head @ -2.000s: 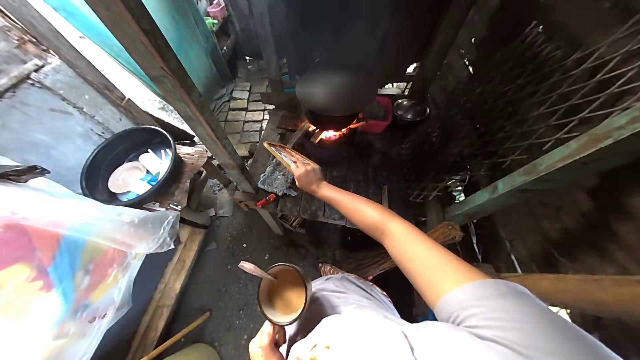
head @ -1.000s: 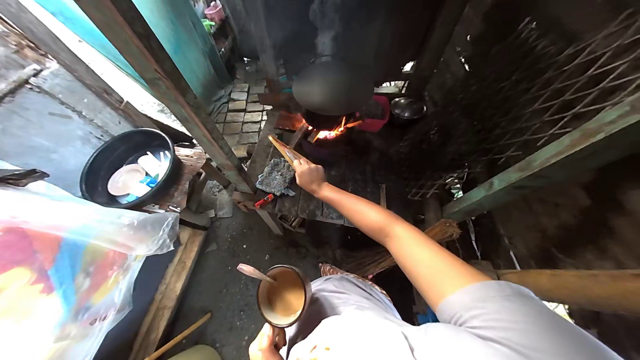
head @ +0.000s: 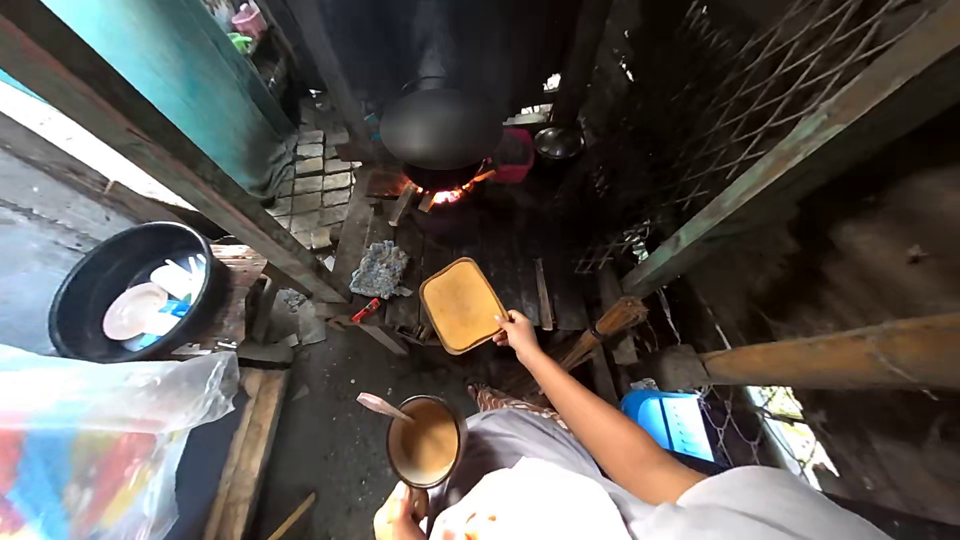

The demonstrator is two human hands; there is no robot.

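My right hand grips the edge of a flat yellow-tan panel with rounded corners and a dark rim, its broad face turned up to the camera. By its handle, my left hand holds a mug with a milky brown drink and a pink-handled spoon standing in it. Ahead, a dark, lidded round pot sits over a wood fire. A grey, crumpled cloth lies on the wooden boards between the panel and the fire.
At the left stands a black basin with dishes, near a clear plastic sheet. A red object lies by a wooden post. Behind are a metal bowl and a red container. A twig broom and blue plastic item are right.
My right hand has drawn back from near the fire toward my body, and the panel, seen nearly edge-on a second ago, now shows its broad face. My left hand still holds the mug.
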